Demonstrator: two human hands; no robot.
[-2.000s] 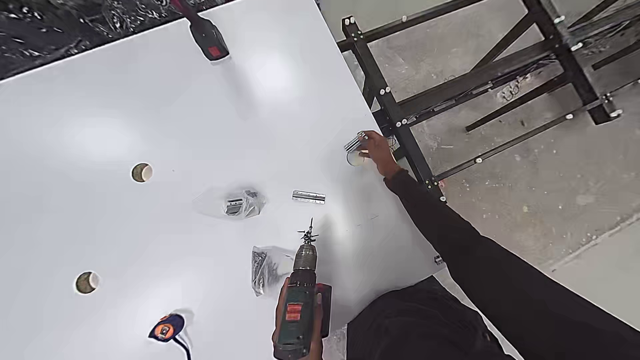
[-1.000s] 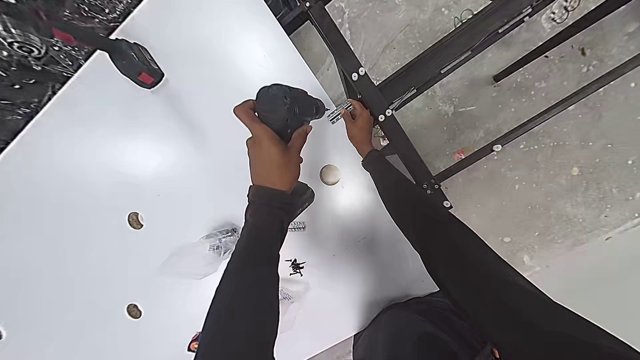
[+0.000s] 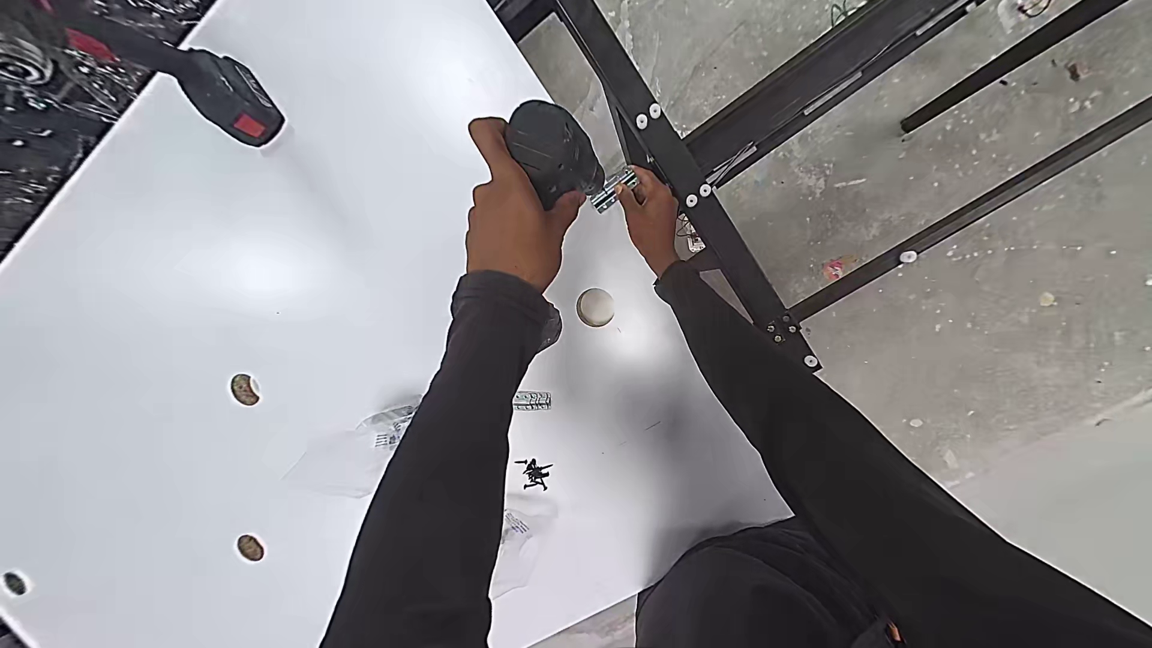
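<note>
My left hand (image 3: 517,216) grips a dark cordless drill (image 3: 551,153), seen from behind, its front end against a small silver metal hinge or bracket (image 3: 614,189). The fingers of my right hand (image 3: 652,216) pinch that metal piece at the right edge of the white panel (image 3: 360,225). Whether the drill's bit touches the metal is hidden. Nearer my body, a similar metal piece (image 3: 533,400) lies partly behind my left sleeve. A small heap of black screws (image 3: 535,474) sits below it, between two clear plastic bags (image 3: 346,454) (image 3: 522,544).
A second power tool (image 3: 229,94) lies at the panel's upper left, beside dark plastic wrapping (image 3: 54,117). Round holes (image 3: 245,390) pierce the panel, and a pale round spot or hole (image 3: 595,308) is below my hands. A black metal frame (image 3: 666,144) stands on the concrete floor at right.
Two seconds ago the drill pointed forward near the bags with screws at its tip. It moved up to the metal piece in my right hand; the screws now lie on the panel.
</note>
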